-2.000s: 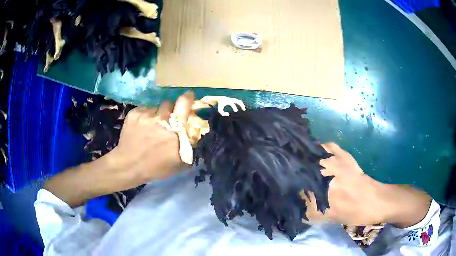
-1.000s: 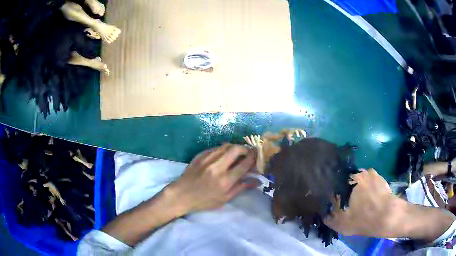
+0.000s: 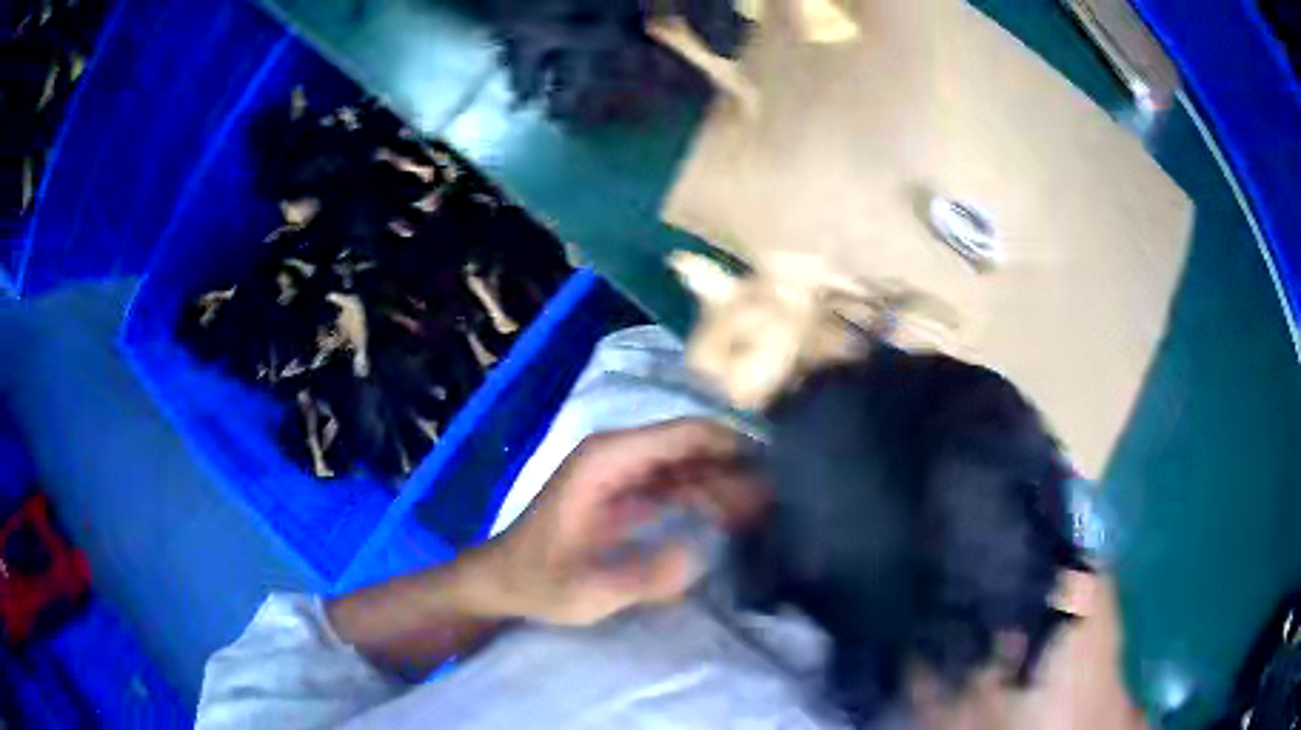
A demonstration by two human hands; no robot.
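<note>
A black feathery part [image 3: 913,499] with a beige upper body part [image 3: 756,335] at its upper left is held above my lap. The picture is blurred. My right hand [image 3: 1077,656] grips the black part from below right and is mostly hidden behind it. My left hand [image 3: 642,521] is at the left side of the black part, fingers curled; whether it touches or holds anything cannot be made out. A small white oval dish [image 3: 965,228] lies on the cardboard sheet [image 3: 1056,186].
A blue bin [image 3: 193,385] at the left below the table edge holds black pieces with beige limbs. Black pieces with beige limbs [image 3: 599,57] lie on the green table [image 3: 1227,414] at the top. A red object [image 3: 40,563] is at the far left.
The view has tilted and swung left, showing more of the left bin. The beige body part now sits upper left of the black part, which appears larger and nearer. My left hand stays beside it.
</note>
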